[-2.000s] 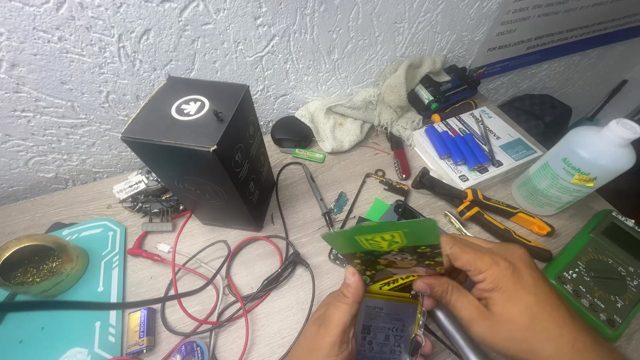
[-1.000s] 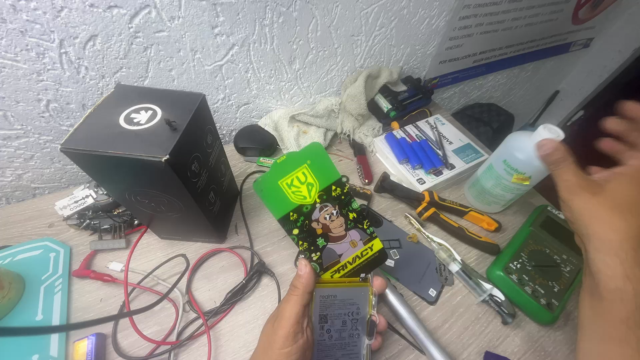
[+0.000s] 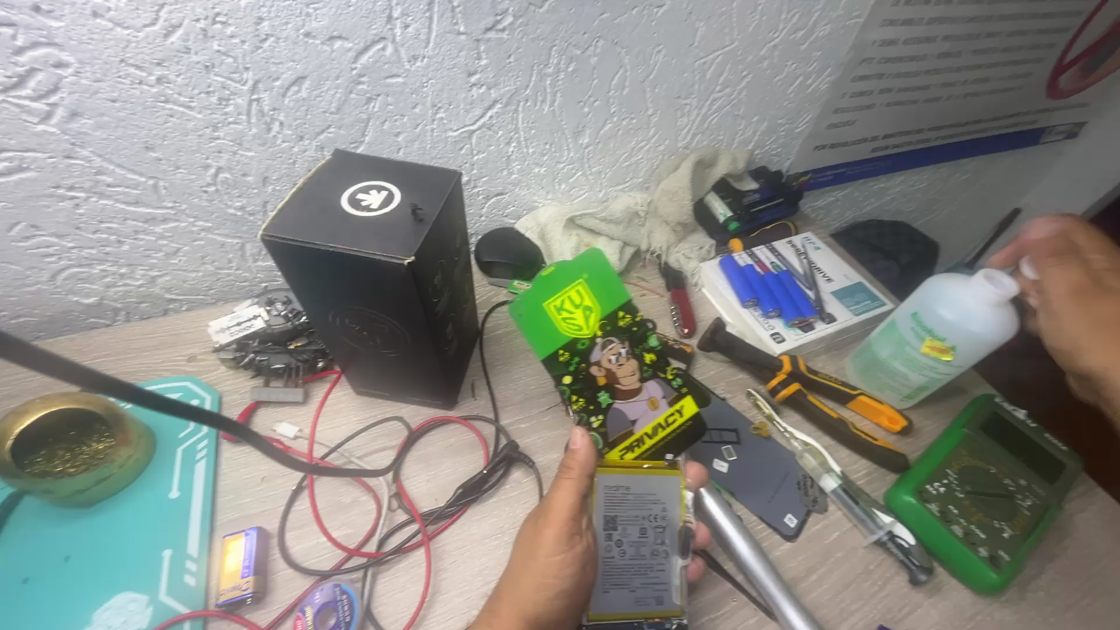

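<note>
My left hand (image 3: 560, 542) grips an opened smartphone with its battery (image 3: 639, 542) exposed, together with a green and black printed card (image 3: 612, 359) that rises from the phone's upper end. A silver metal tube (image 3: 744, 551) lies beside the phone's right edge. My right hand (image 3: 1076, 306) is at the far right, by the neck of a translucent plastic bottle (image 3: 936, 341); its fingertips are around a small whitish piece beside the open mouth. Behind the card, a dark phone back panel (image 3: 761, 464) rests on the table.
A black box (image 3: 376, 289) stands back left, near tangled red and black cables (image 3: 402, 490). Orange-handled pliers (image 3: 814, 385), a syringe (image 3: 857, 507) and a green multimeter (image 3: 989, 499) lie at right. A brass-coloured bowl (image 3: 74, 446) sits on a teal mat (image 3: 175, 525).
My right hand has left the phone and card and moved right to the bottle. The card, earlier tilted over the phone, now shows its full printed face. My left hand still holds the phone.
</note>
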